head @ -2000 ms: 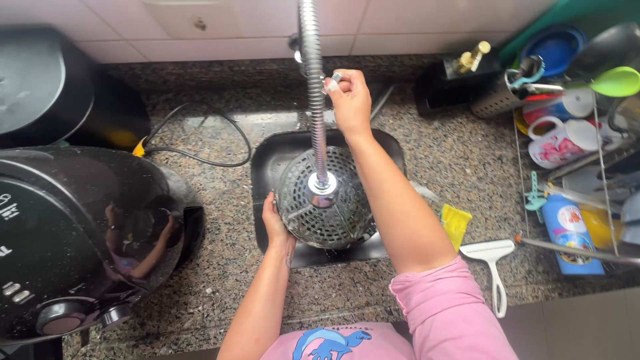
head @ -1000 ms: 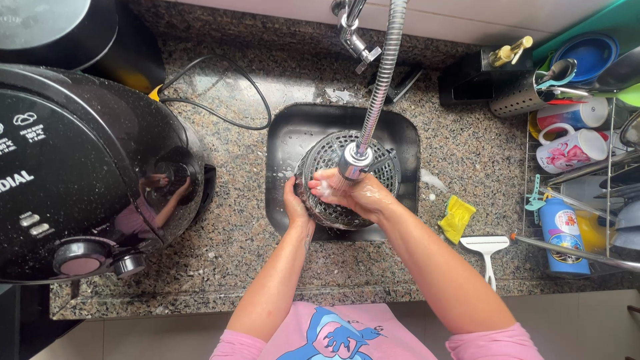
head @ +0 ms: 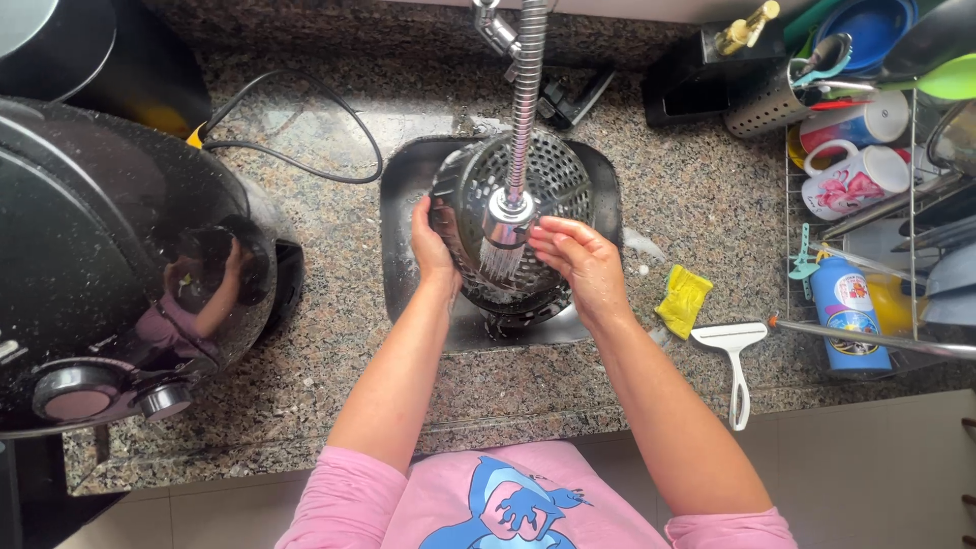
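A round black perforated air fryer basket (head: 564,171) lies tilted in the dark sink (head: 402,282), wet and with some suds. My left hand (head: 435,248) grips its left side, the fingertips at the rim. Water sprays onto it from the chrome faucet head (head: 509,217) at the end of a coiled metal hose (head: 529,99). My right hand (head: 583,267) is just right of the faucet head, fingers slightly spread and wet, with nothing seen in it; whether the fingertips touch the faucet head, I cannot tell.
A black air fryer (head: 114,252) with a cord (head: 305,179) stands left. Right of the sink are a yellow sponge (head: 684,301), a white squeegee (head: 730,335) and a dish rack (head: 915,252) with mugs and a blue bottle (head: 848,313). A black soap dispenser (head: 679,84) stands behind.
Water now sprays from the faucet head, which it did not plainly do before. My right hand, by the faucet valve two seconds ago, came down to the faucet head. The basket is more tilted.
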